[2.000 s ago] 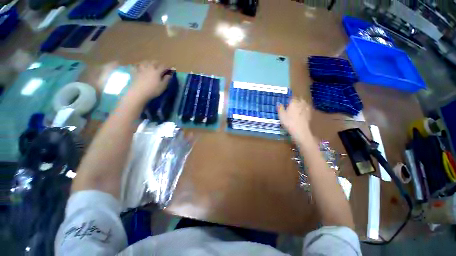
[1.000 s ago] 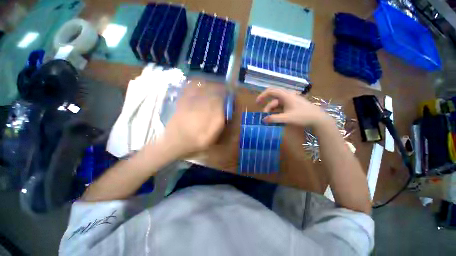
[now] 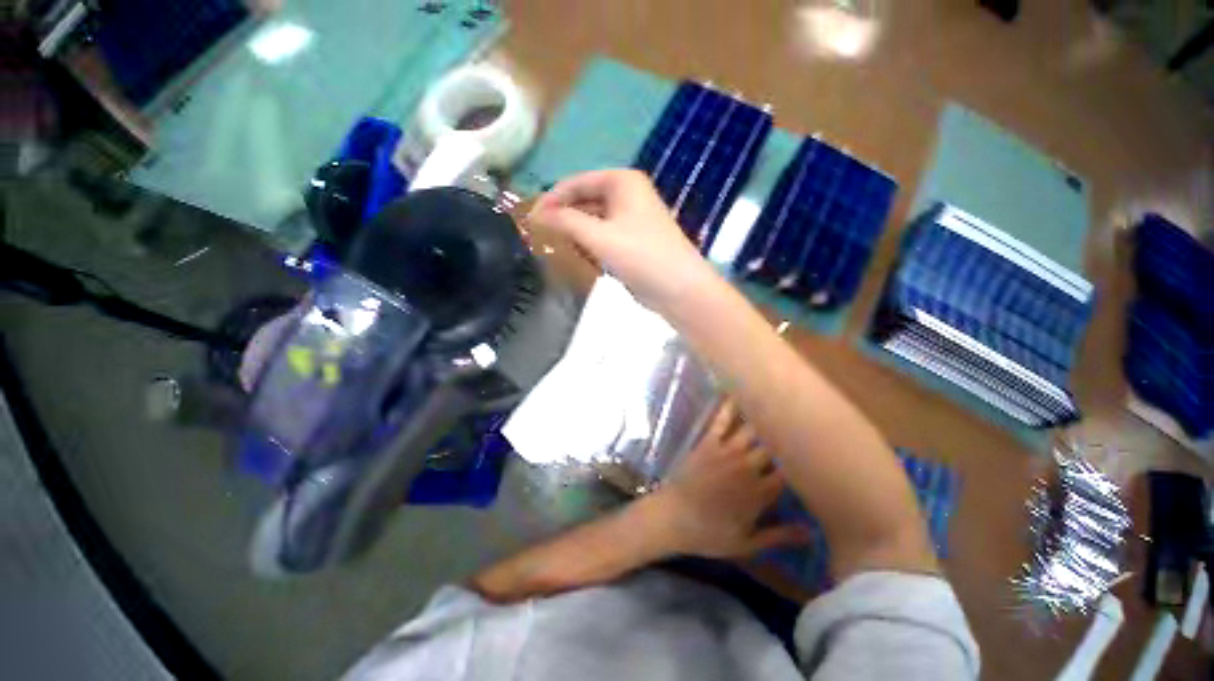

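Observation:
The blue cell panel [image 3: 929, 490] lies flat near the front edge, partly hidden under my right forearm and left hand. My left hand [image 3: 726, 482] is low beside the panel's left part, palm down with fingers apart, touching or just above the silver ribbons [image 3: 666, 406]. My right hand [image 3: 606, 226] is stretched across to the left, above the gap between the fan and the cell rows. Its fingertips are pinched together; whether they hold something thin cannot be told. White strips [image 3: 586, 379] lie left of the ribbons.
A black round fan [image 3: 439, 266] and a tape roll [image 3: 473, 117] are at the left. Cell strings [image 3: 825, 220] and a finished stack [image 3: 992, 313] stand behind on green boards. A spiky heap of short ribbons [image 3: 1081, 532] and a black iron stand [image 3: 1177, 532] are at the right.
The view has swung left. My right hand has crossed from above the panel to the far left. My left hand has come down beside the panel, its fingers spread.

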